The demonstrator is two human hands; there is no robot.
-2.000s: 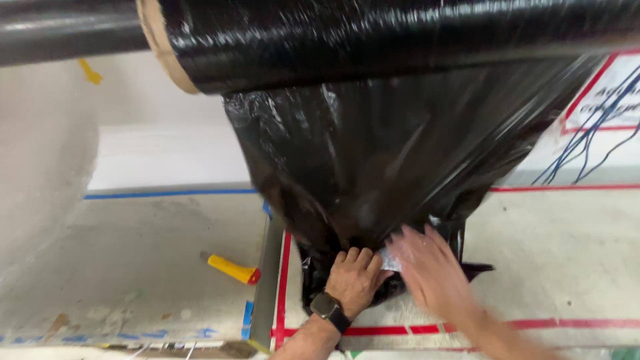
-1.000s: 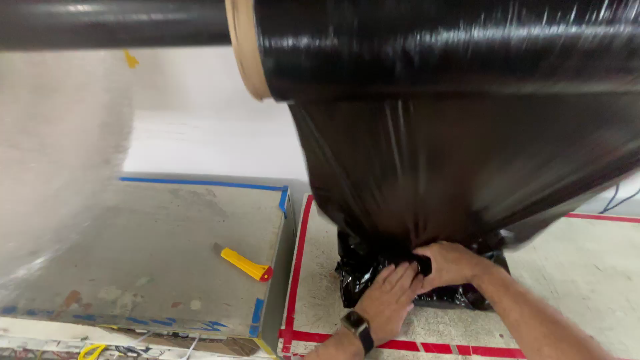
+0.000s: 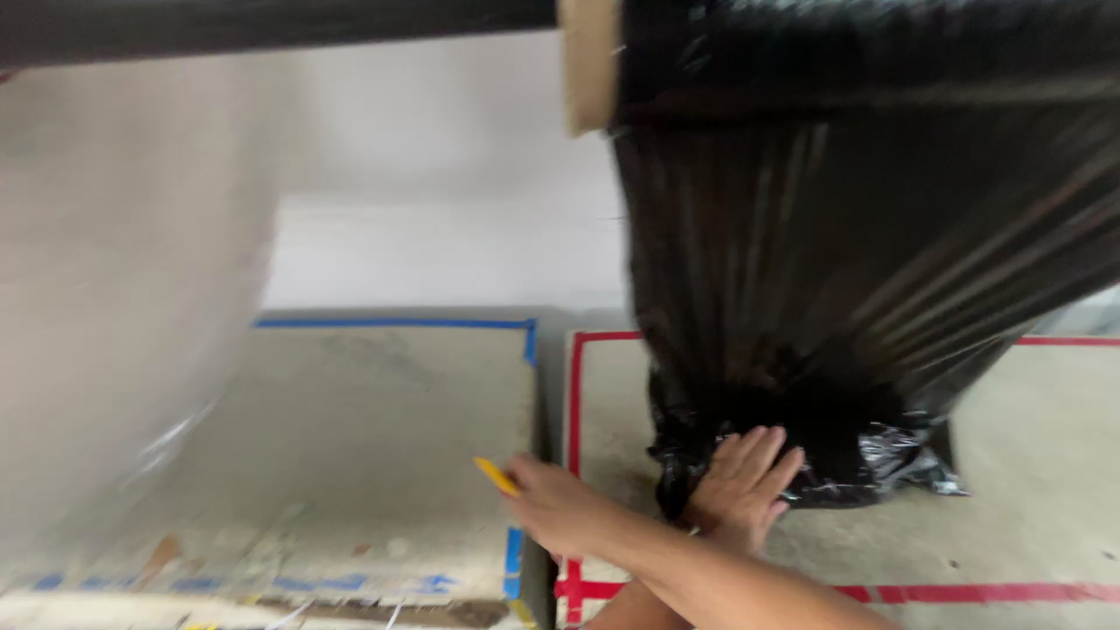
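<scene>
Black stretch film hangs from a large roll with a cardboard core and runs down to a crumpled black wrapped bundle on the right-hand worktop. My left hand lies on the bundle's left part, palm down with fingers spread. My right arm crosses over the left forearm. In my right hand, above the right edge of the left-hand worktop, is a yellow utility knife; its front part sticks out to the left, and the rest is hidden in the fist.
The left-hand worktop has blue tape edging, and the right-hand worktop has red tape edging. A narrow gap runs between them. A large translucent roll fills the left side. A black bar crosses the top left.
My right hand has left the film bundle, crossed to the left and taken hold of the yellow knife that lay on the left-hand worktop. My left hand has stayed at the bundle, now with fingers spread.
</scene>
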